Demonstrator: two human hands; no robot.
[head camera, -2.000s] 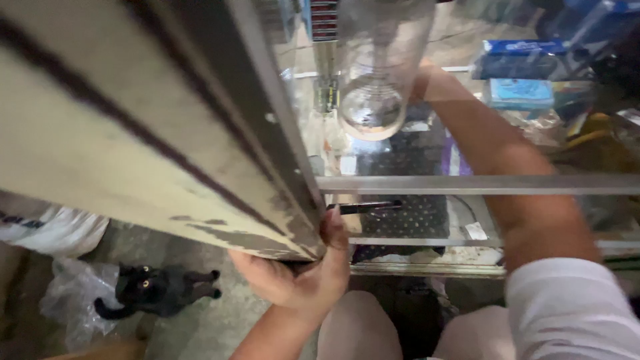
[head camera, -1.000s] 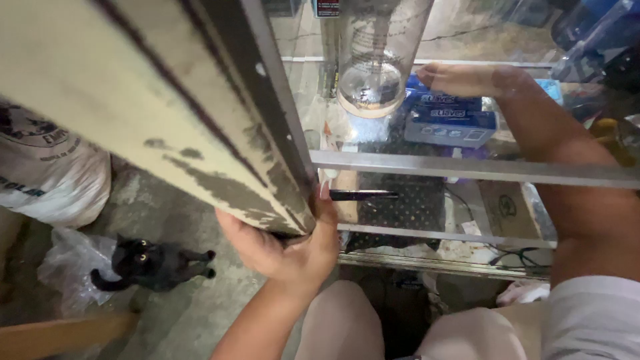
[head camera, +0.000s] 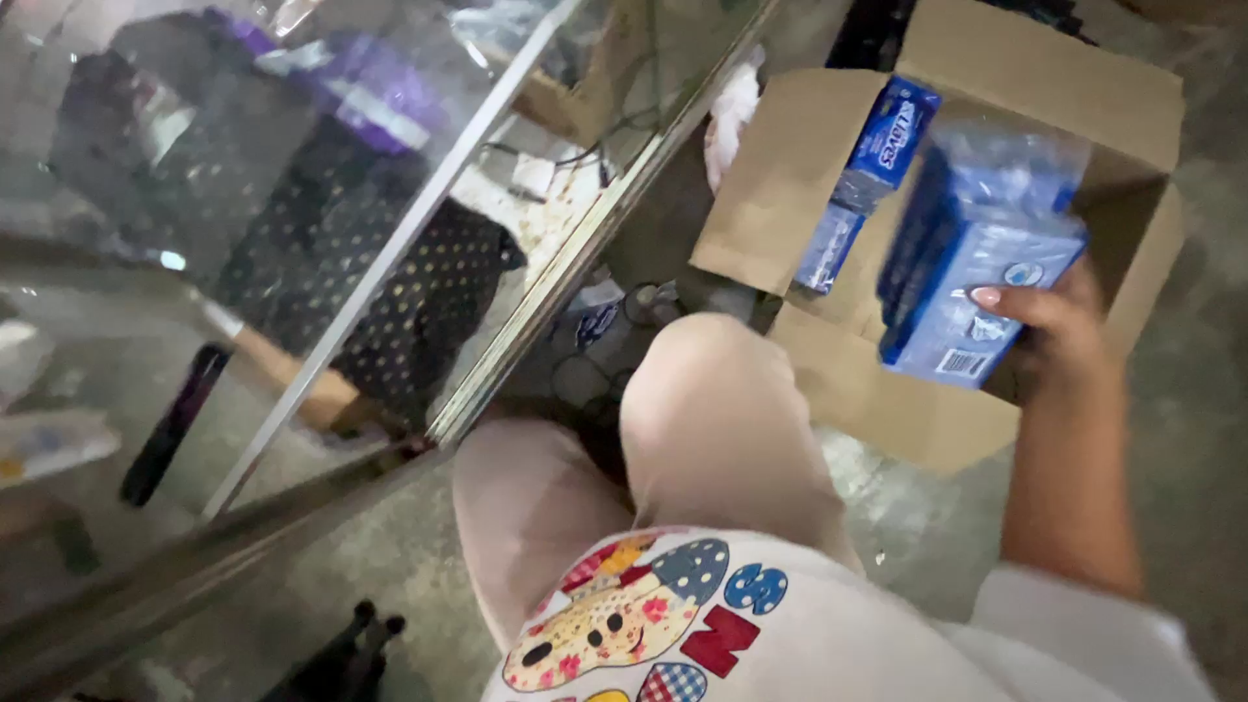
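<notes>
My right hand (head camera: 1048, 312) grips a stack of blue plastic-wrapped packs (head camera: 980, 283), its thumb across the front face of the nearest one. The stack is over an open cardboard box (head camera: 1043, 68) on the floor at the right. Two more blue packs, an upper one (head camera: 892, 136) and a lower one (head camera: 829, 249), lie along the box's left side. The held packs hide part of the box's inside. My left hand is out of the picture.
A glass display case (head camera: 390, 253) with a metal edge fills the left. Inside lie a black dotted cloth (head camera: 419, 292), a purple packet (head camera: 390, 107) and a dark slim object (head camera: 175, 424). A black cat (head camera: 341, 653) is partly visible on the floor, bottom left. My knees are between case and box.
The view has swung to the right, onto the cardboard box. My right hand, earlier at the glass case, now holds blue packs over the box. My left hand, earlier on the panel's edge, has left the view.
</notes>
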